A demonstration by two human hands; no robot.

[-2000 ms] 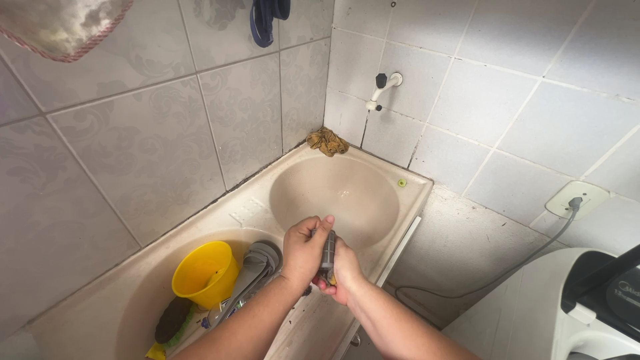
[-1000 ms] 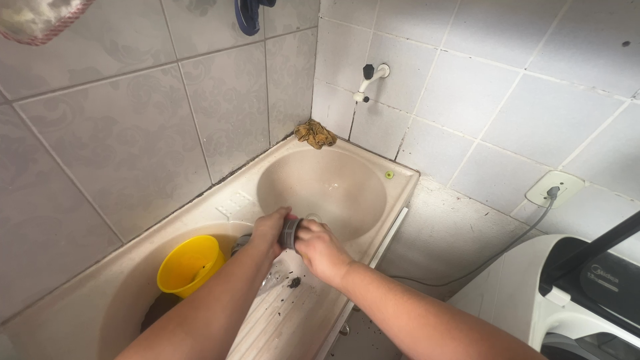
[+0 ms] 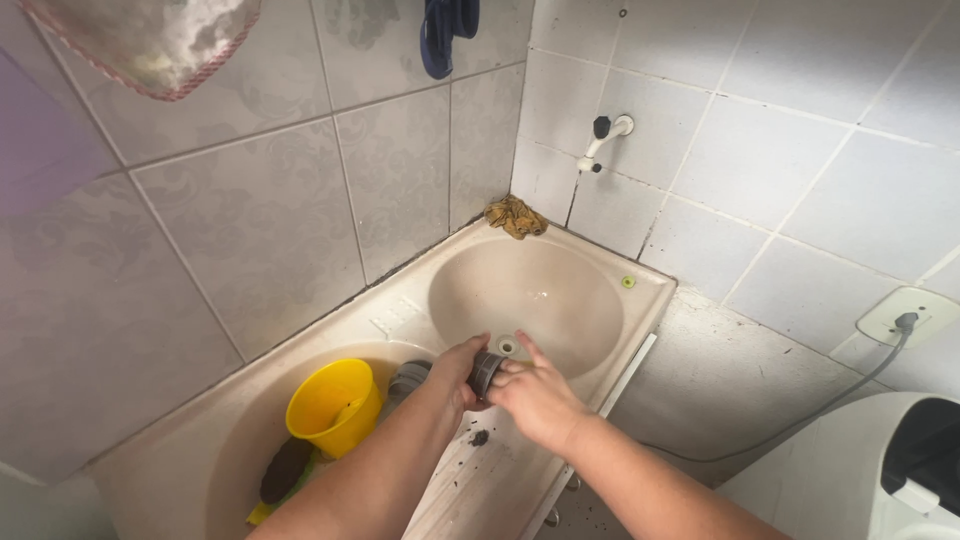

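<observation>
My left hand [image 3: 459,369] is closed around a small dark grey plastic pot [image 3: 486,373], which lies tilted above the rim between the two basins. The fingers of my right hand [image 3: 534,388] reach into or against the pot's mouth, the index finger stretched out towards the drain [image 3: 508,345] of the round basin [image 3: 465,292]. Dark soil-like crumbs [image 3: 479,437] lie on the ribbed ledge below my hands. In the left basin stand a yellow bucket [image 3: 330,401] and grey plastic pots [image 3: 405,381], partly hidden by my left forearm.
A dark oval brush or sponge [image 3: 286,471] lies beside the bucket. A crumpled brown cloth [image 3: 516,217] sits in the back corner. A white tap [image 3: 604,142] juts from the wall. To the right are a plugged-in cable [image 3: 885,367] and a white appliance [image 3: 832,465].
My hands have shifted their hold on the grey pot; its round rim now faces right, and my right index finger now points away from it.
</observation>
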